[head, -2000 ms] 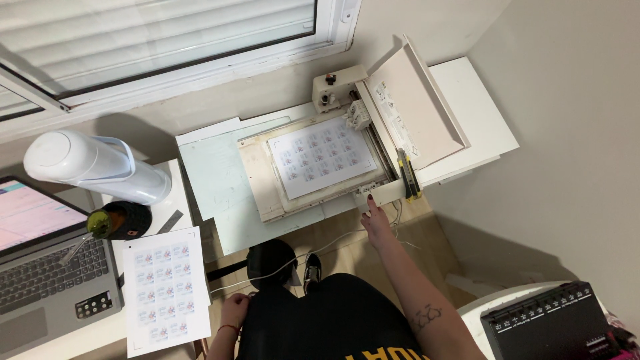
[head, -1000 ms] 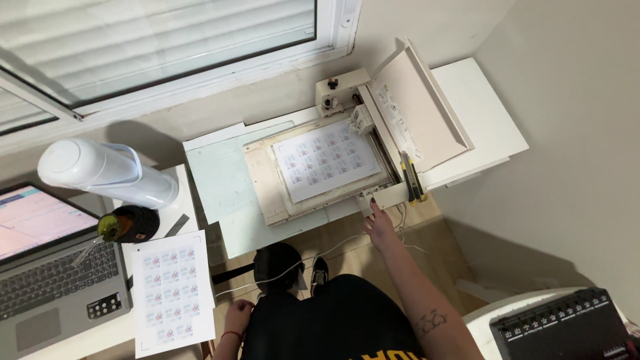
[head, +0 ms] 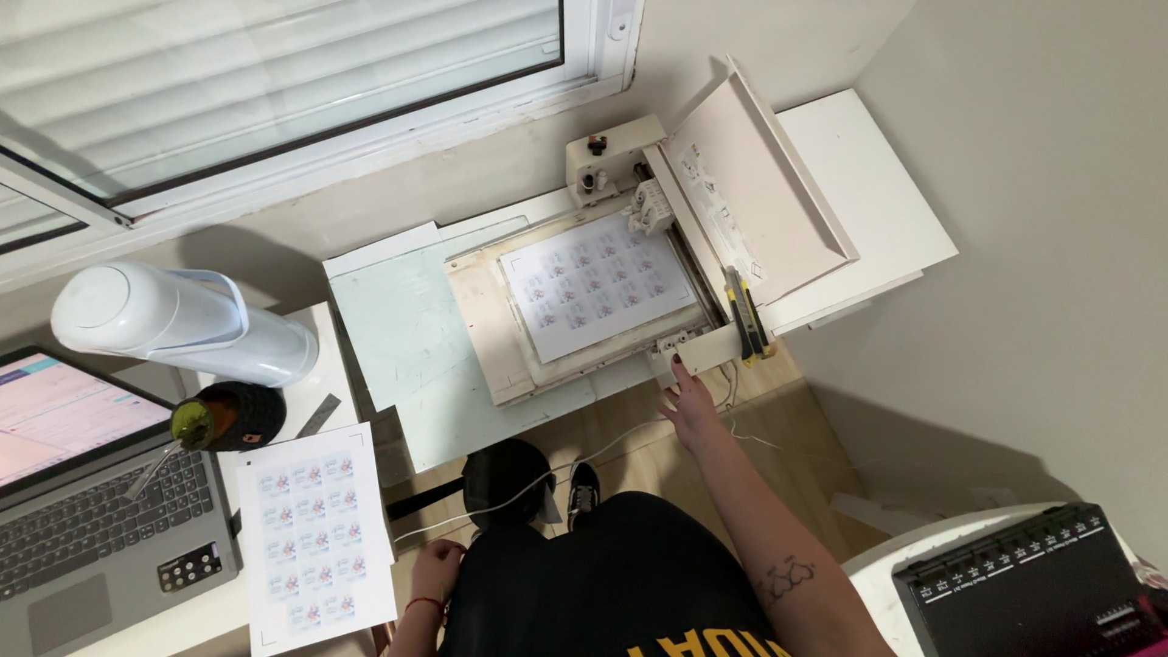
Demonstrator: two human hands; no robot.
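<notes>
A desktop cutting plotter [head: 484,338] with its lid [head: 776,182] raised stands on a glass-topped table. On its bed lies a printed sticker sheet [head: 598,283], beneath the edge of the white carriage [head: 650,208]. My right hand [head: 689,401] reaches to the button panel at the machine's front corner, one fingertip on or just over the buttons. Beside that panel, two yellow-and-black utility knives [head: 748,319] rest on the machine. My left hand [head: 443,561] hangs low beside my body, near a second printed sheet [head: 310,538]; nothing shows in it, and its fingers are partly hidden.
To the left are a laptop [head: 100,511], a white thermos [head: 182,319], a mate gourd [head: 228,416] with a metal straw and a metal ruler [head: 319,415]. A white cable [head: 602,447] runs below the table. A black paper-creasing board [head: 1013,584] sits at lower right.
</notes>
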